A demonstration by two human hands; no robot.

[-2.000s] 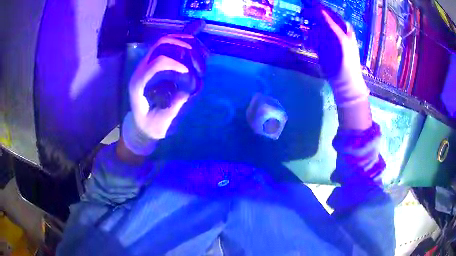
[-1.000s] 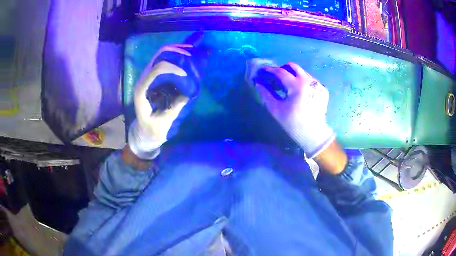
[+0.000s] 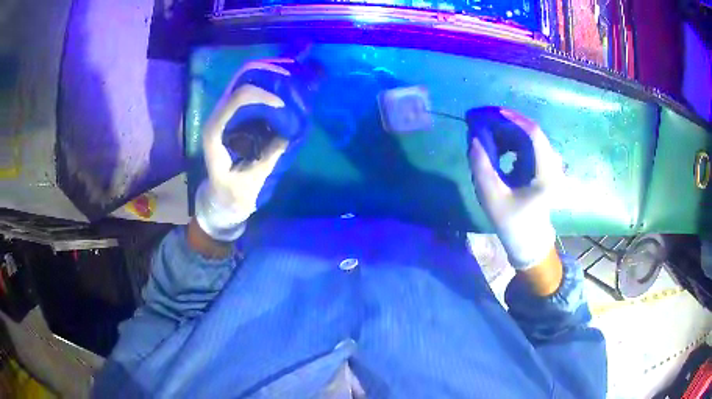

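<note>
My left hand [image 3: 254, 140], in a white glove with dark palm and fingers, is curled on the left above the green surface [image 3: 578, 171]. A dark rounded item [image 3: 248, 143] shows inside its curl; what it is cannot be told. My right hand [image 3: 511, 175], gloved alike, pinches a thin dark tool [image 3: 449, 116] on the right. The tool's thin end points left to the whitish block-shaped pot [image 3: 405, 109] and seems to reach its edge. The glowing blue circuit board [image 3: 484, 9] lies beyond, cut off by the top edge, in its violet-edged frame [image 3: 390, 17].
Reddish and metal rails [image 3: 593, 35] stand at the upper right. A pale hanging panel [image 3: 109, 101] is on the left. A dark bin [image 3: 78, 288] is at the lower left. A round metal part [image 3: 640, 265] shows below the green surface at the right.
My right hand moved from the board down to the pot, then right, away from it; the thin tool now shows. The board has shifted up in view. My left hand stays curled.
</note>
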